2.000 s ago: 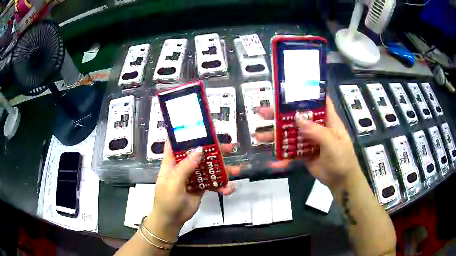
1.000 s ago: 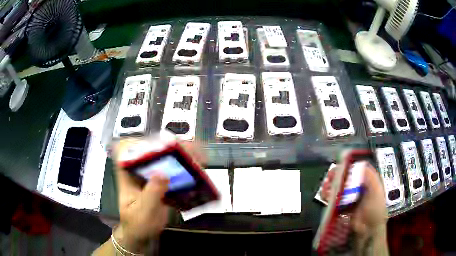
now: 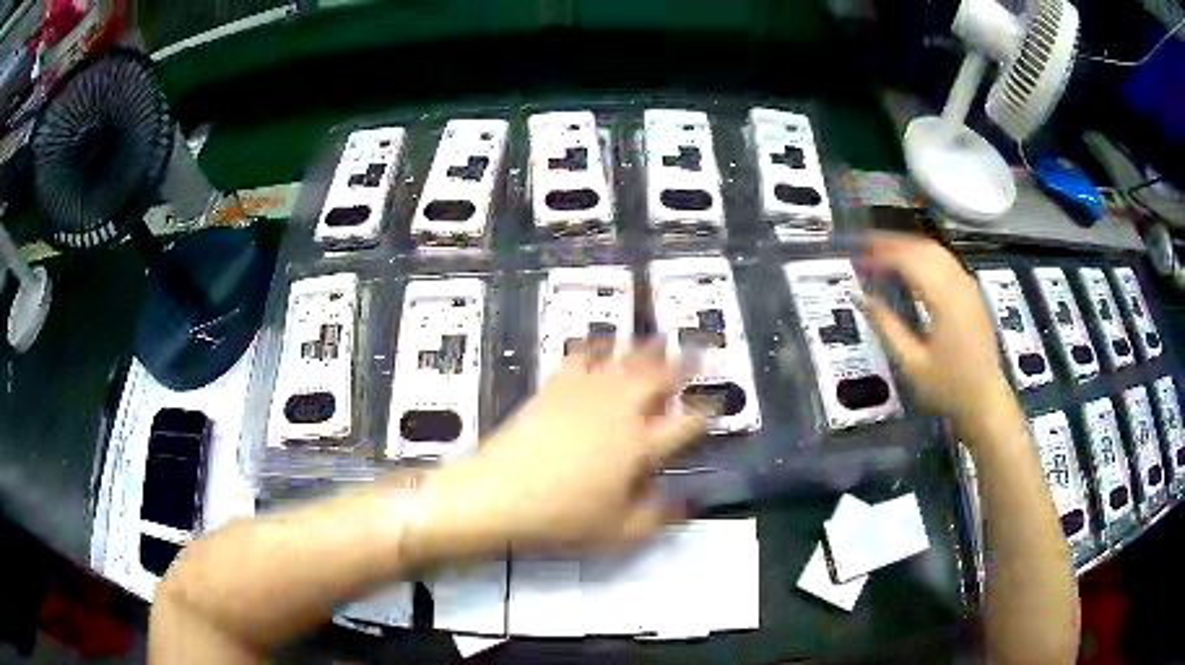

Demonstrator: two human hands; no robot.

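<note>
White phone backs with dark ovals lie in two rows in a clear tray (image 3: 507, 260). My left hand (image 3: 591, 448) is blurred and reaches across the tray's near middle, over the lower-row phone backs (image 3: 702, 325). Its fingers are apart and no phone shows in it. It partly hides the third lower-row phone back (image 3: 585, 299). My right hand (image 3: 933, 331) is at the tray's right side, beside the last lower-row phone back (image 3: 842, 340), fingers apart and with nothing visible in it.
White cards (image 3: 676, 578) lie at the near bench edge, with loose ones (image 3: 877, 535) to the right. A second tray of phone backs (image 3: 1066, 481) is at right. A black fan (image 3: 202, 305) and a smartphone (image 3: 174, 483) on white paper are at left. A white fan (image 3: 959, 169) stands back right.
The two lit red phones are gone from my hands. The two right upper-row pockets now show phone backs with their ovals toward me. My left hand has moved right over the tray; my right hand has risen.
</note>
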